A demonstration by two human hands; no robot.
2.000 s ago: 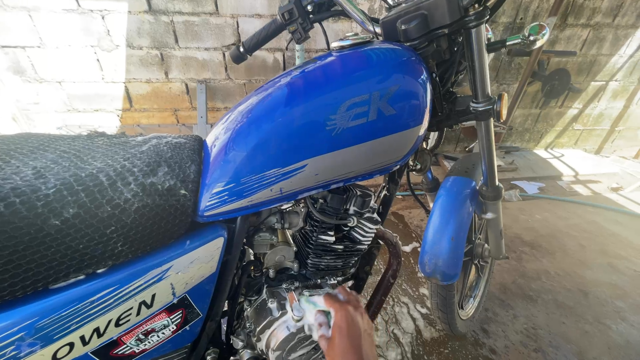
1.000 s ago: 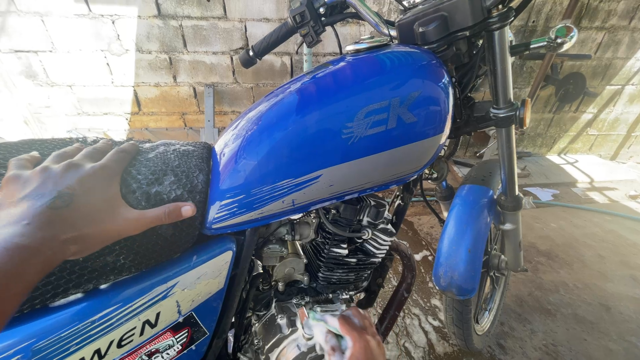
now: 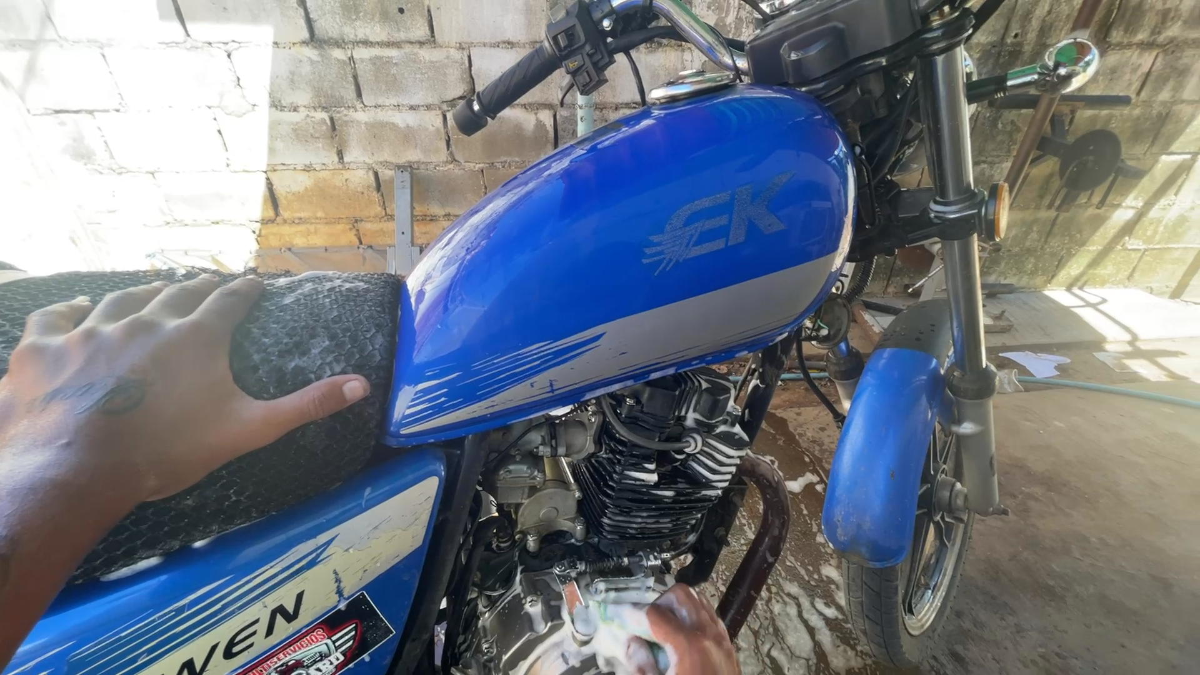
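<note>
My left hand (image 3: 155,389) lies flat on the black textured seat (image 3: 323,328) of a blue motorcycle, its fingers spread and nothing in it. Low in the view, my right hand (image 3: 689,633) is closed on a soapy, whitish-green sponge or cloth (image 3: 623,628), pressed against the metal engine side cover (image 3: 525,609). White foam covers part of the cover and sits on the cooling fins of the engine cylinder (image 3: 661,478). Above the engine is the blue fuel tank (image 3: 609,244) with a grey stripe.
A brown exhaust pipe (image 3: 769,544) curves down just right of my right hand. The front wheel (image 3: 914,600) and blue fender (image 3: 881,459) stand further right. Suds wet the concrete floor (image 3: 1078,525), where a thin hose (image 3: 1116,389) lies. A block wall (image 3: 412,75) rises behind.
My left hand, out of view two seconds ago, has come in from the left and rests on the seat. My right hand stays low at the engine cover.
</note>
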